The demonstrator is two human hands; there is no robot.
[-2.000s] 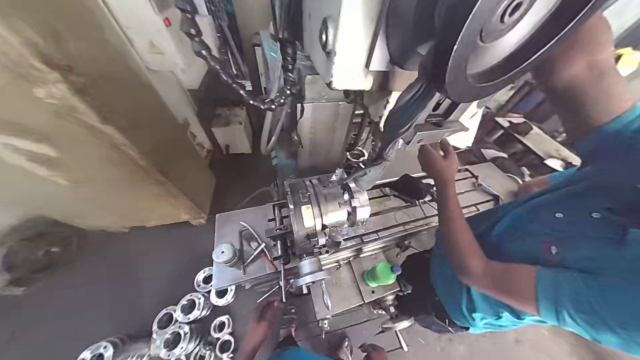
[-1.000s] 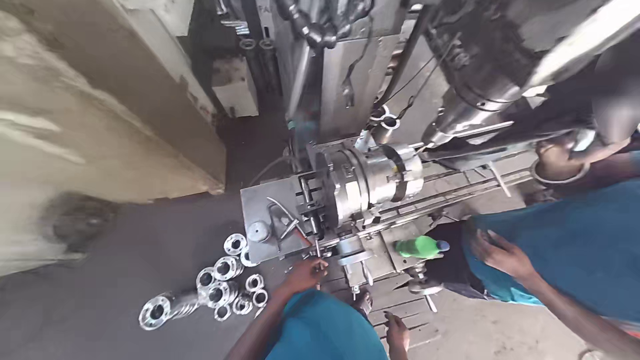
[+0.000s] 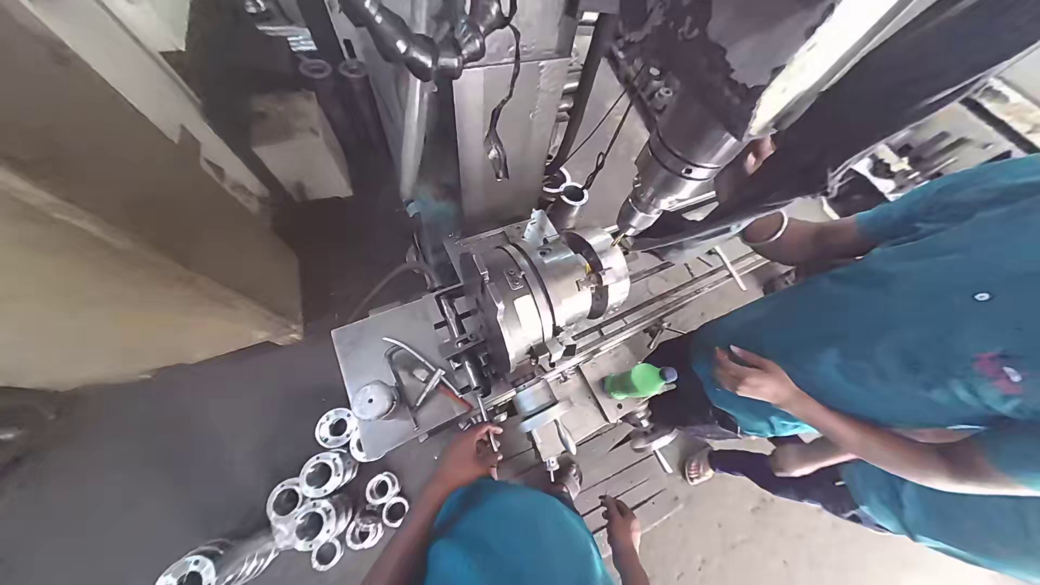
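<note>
At the bottom, my left hand (image 3: 473, 455) is closed around a thin metal handle (image 3: 491, 437) at the corner of the machine table. My right hand (image 3: 621, 524) hangs lower right with loosely bent fingers, and nothing shows in it. Above them, a large round indexing fixture with a chuck (image 3: 520, 301) lies on its side on the milling machine's table. A bright metal ring workpiece (image 3: 611, 272) sits at its right end. The machine's spindle (image 3: 678, 166) slants down to this ring, a small cutting tool at its tip. The tip's exact contact is unclear.
A metal plate (image 3: 357, 345) carries a hammer (image 3: 431, 386), a round weight (image 3: 375, 400) and rods. Machined flanges (image 3: 313, 524) lie stacked on the floor at left. A green bottle (image 3: 638, 381) stands on the machine. A co-worker's hand (image 3: 756, 375) is close at right.
The view has shifted strongly since the oldest frame. The co-worker's raised hand has come down from beside the machine head. My left hand remains near the table's corner.
</note>
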